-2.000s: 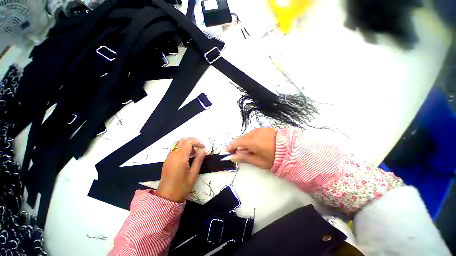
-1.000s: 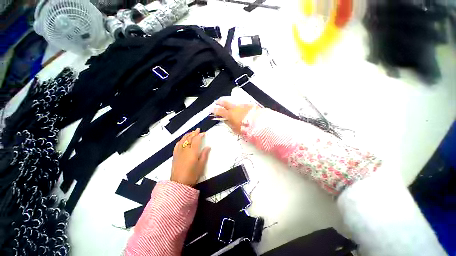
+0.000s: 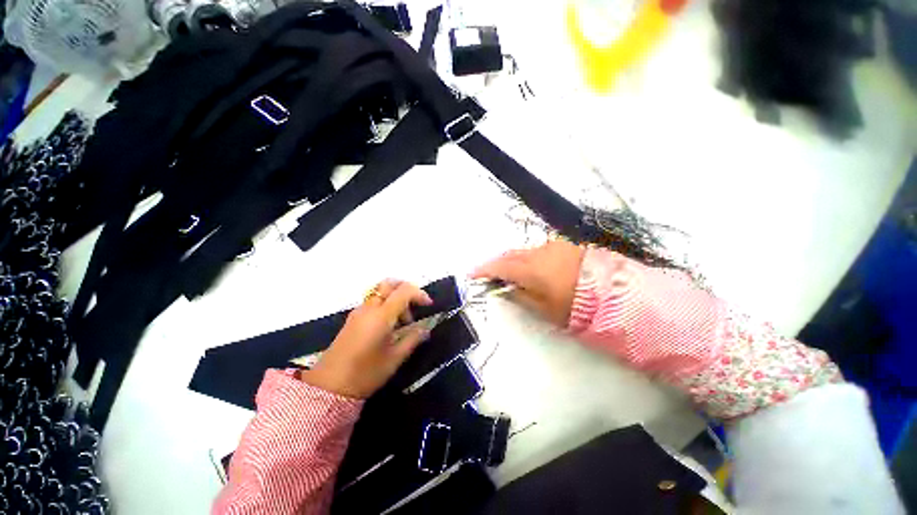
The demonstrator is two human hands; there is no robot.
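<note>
A black webbing strap lies in front of me, its buckle end just right of my left fingers. My left hand, with a gold ring, holds this strap near that end. My right hand is just right of the strap end, fingers pinched around a small shiny item, mostly hidden, that I cannot identify. Several short straps lie stacked below, with a silver rectangular buckle on them. Thin loose threads show near the strap ends.
A large black strap pile fills the upper left, with ringed straps at the far left. A dark thread bundle lies beyond my right wrist. A black box, fan, yellow item and dark cloth surround the work.
My right hand has come back from the upper strap area to beside my left hand. The strap that lay diagonally there now lies lower, its end at my left fingers. The view has shifted.
</note>
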